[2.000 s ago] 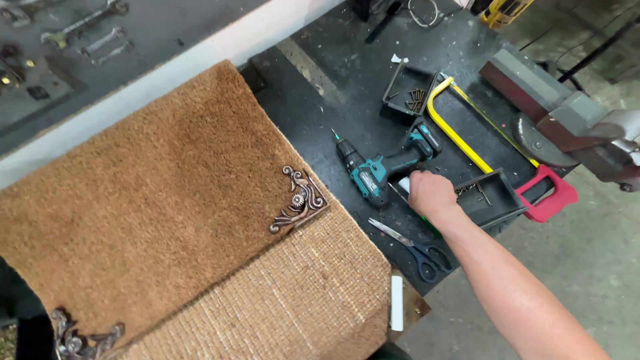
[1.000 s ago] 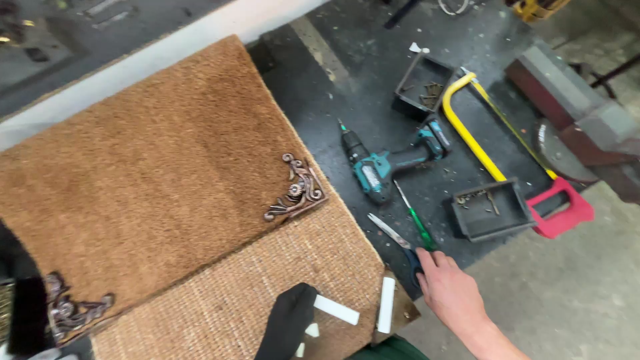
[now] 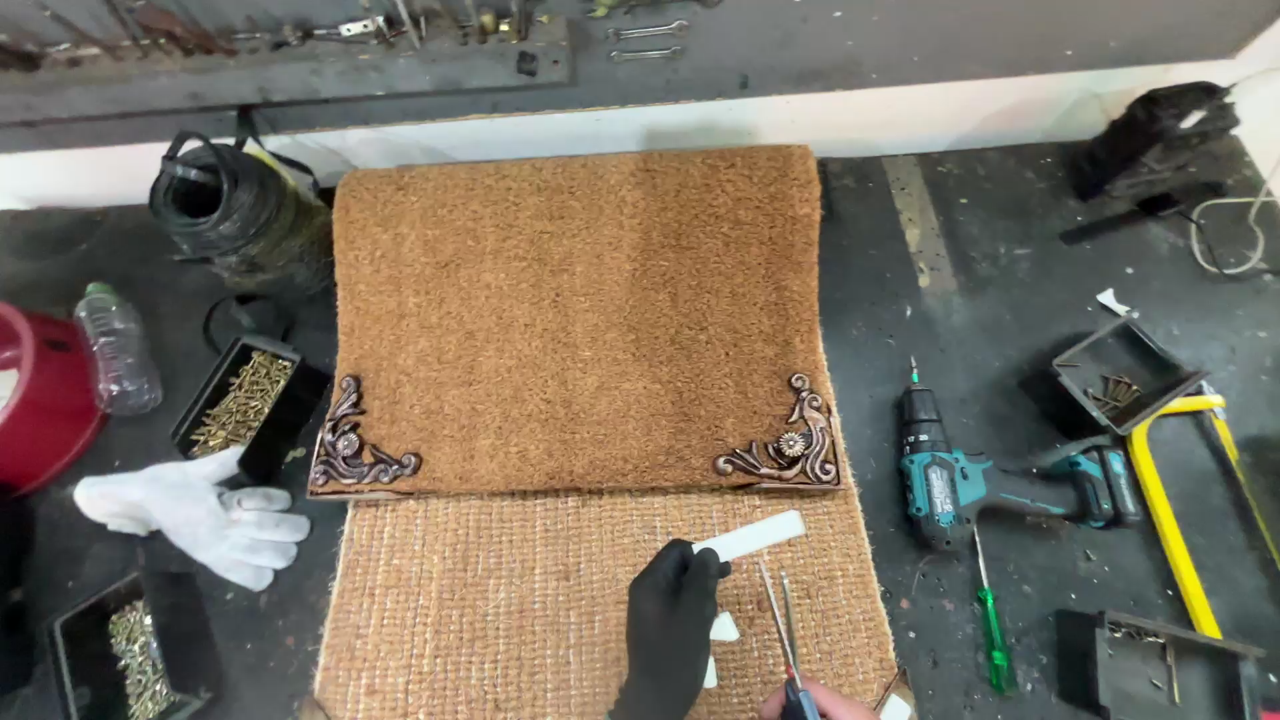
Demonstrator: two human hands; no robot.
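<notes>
My left hand [image 3: 672, 625], in a black glove, pinches one end of a white strip [image 3: 755, 535] above the woven underside of a coir mat [image 3: 580, 300]. My bare right hand [image 3: 815, 702], partly cut off by the lower edge, holds scissors [image 3: 783, 625], their blades parted just below the strip. Small white pieces [image 3: 724, 628] lie on the weave beside my left hand. The mat is folded, its brown pile facing up at the back. Ornate metal corner pieces sit at the left [image 3: 350, 440] and right [image 3: 790, 445] ends of the pile's front edge.
Right: a cordless drill [image 3: 940, 490], a green-handled screwdriver [image 3: 992, 630], a yellow hacksaw [image 3: 1175, 530] and black screw bins [image 3: 1090, 365]. Left: a white glove [image 3: 210, 515], screw-filled bins [image 3: 205, 390], a plastic bottle [image 3: 118, 350], a red bucket [image 3: 60, 420] and a black roll [image 3: 230, 210]. Wrenches [image 3: 648, 32] lie behind.
My right hand has gone from beside the drill to the scissors, lifted them off the bench and brought them to the white strip. The view has swung left.
</notes>
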